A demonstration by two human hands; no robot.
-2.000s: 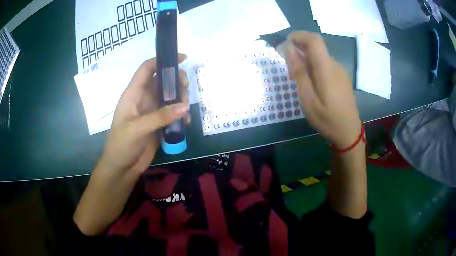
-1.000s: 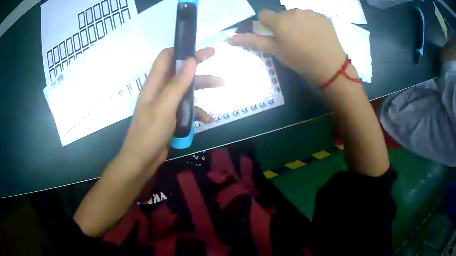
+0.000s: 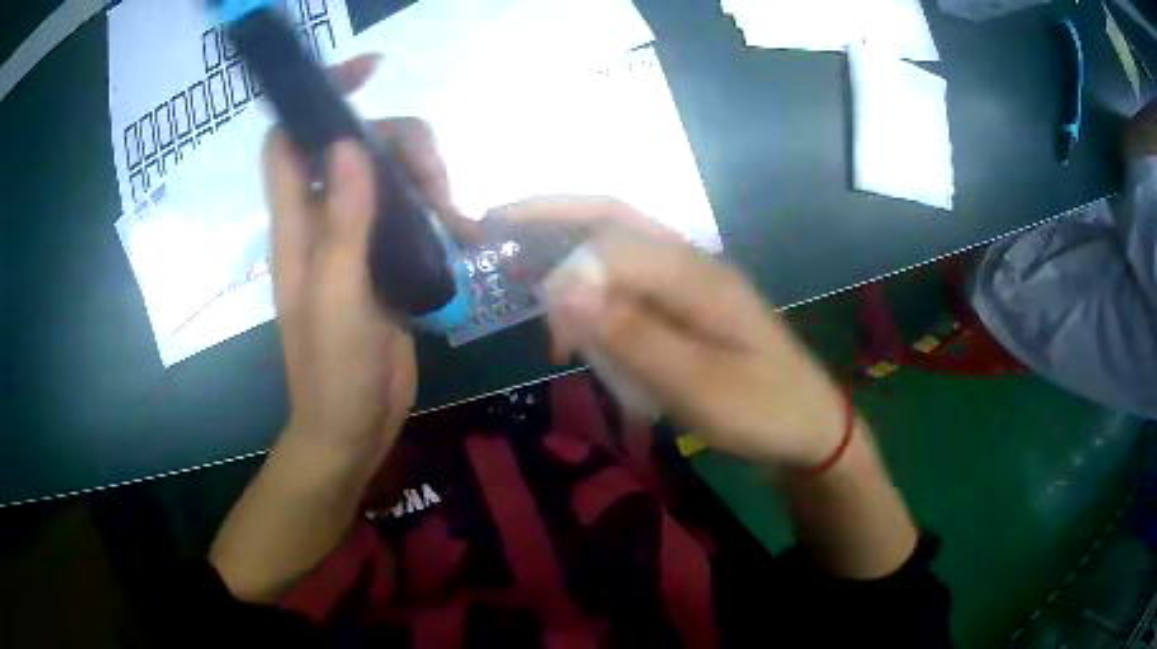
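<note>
My left hand (image 3: 336, 266) holds a long black device (image 3: 336, 140) with bright blue ends, tilted with its top towards the upper left. The device is blurred. My right hand (image 3: 685, 330), with a red bracelet, is just right of the device's lower end. It grips a pale, blurred tool (image 3: 581, 285); the tool's tip cannot be made out. The round symbol label sheet (image 3: 508, 273) lies under both hands, partly hidden and washed out by glare. Left of it lies the rectangular frame label sheet (image 3: 171, 121), overlapped by another white sheet (image 3: 203, 304).
White papers (image 3: 901, 127) lie at the upper right of the dark green bench (image 3: 787, 165). A blue curved item (image 3: 1075, 89) lies further right. A person's grey sleeve (image 3: 1059, 304) is at the right edge. Yellow-black tape (image 3: 930, 342) marks the green floor.
The device has tilted from upright, its top swinging left. My right hand has come down and left from the label sheet's upper part to the device's lower end.
</note>
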